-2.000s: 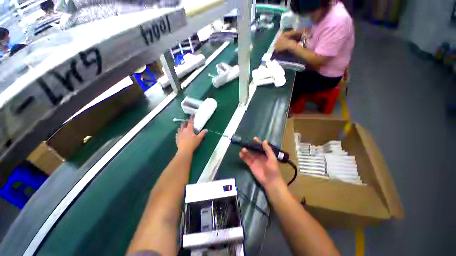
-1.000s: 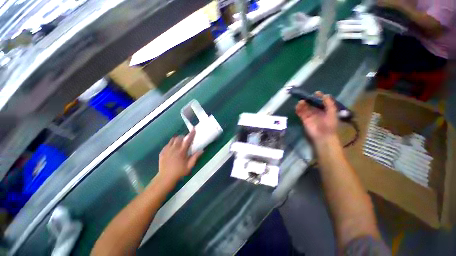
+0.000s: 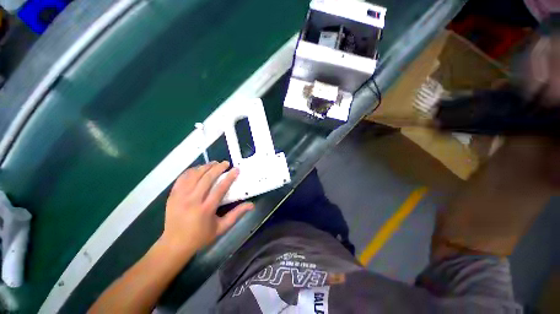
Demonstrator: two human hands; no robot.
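Observation:
A white plastic housing [image 3: 261, 168] with an open loop handle lies on the white rail and dark edge beside the green belt, loop pointing away from me. A thin pale lead with a small knob sticks out at its left. My left hand [image 3: 199, 199] rests on the housing's near left part, fingers on it and thumb at its near edge. The black electric screwdriver [image 3: 485, 111] is large and blurred at the right. My right hand [image 3: 545, 70] is blurred near the right edge, at the screwdriver's rear; its fingers are hard to make out.
A white and black screw feeder [image 3: 338, 58] stands on the dark edge beyond the housing, with a thin black cord at its right. An open carton [image 3: 393, 101] with white parts is on the right. Another white housing [image 3: 13, 239] lies on the belt at the far left.
The view has turned down and left. The housing has moved from the belt onto the rail and edge with my left hand. The screwdriver and right hand have come much closer to the camera.

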